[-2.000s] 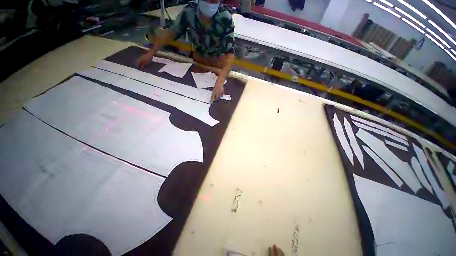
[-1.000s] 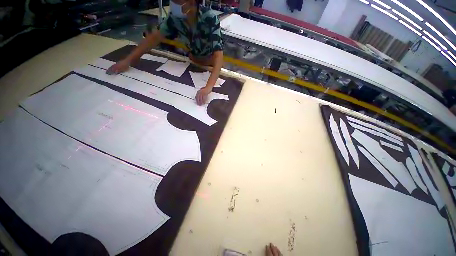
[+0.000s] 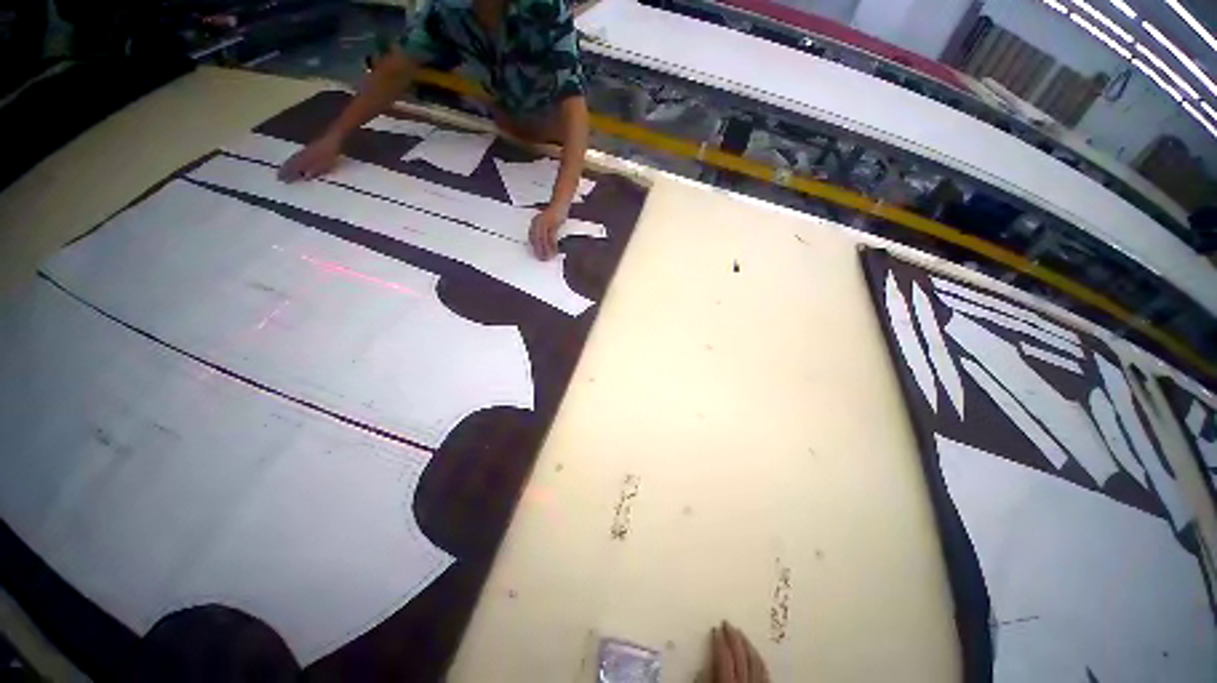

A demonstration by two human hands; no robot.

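Large white paper body panels (image 3: 334, 534) lie on dark fabric (image 3: 474, 480) on the left part of the table. Long narrow white strips (image 3: 427, 227) lie on the fabric's far side. Red laser lines cross the upper panel. A small shiny grey block (image 3: 629, 662) is at the bottom edge. My right hand (image 3: 737, 656) is at the bottom edge, right of the block and apart from it, its fingers on the cream tabletop; the rest of it is cut off. My left hand is out of the picture.
A person (image 3: 501, 60) in a patterned shirt stands across the table, both hands on a narrow strip. Small white pattern pieces (image 3: 447, 151) lie near them. A second layout (image 3: 1068, 547) of white paper on dark fabric is at the right. Yellow rails and long tables are behind.
The person's hands have moved onto the narrow strips, which have shifted slightly. The view has tilted down a little, showing more of my right hand and the grey block.
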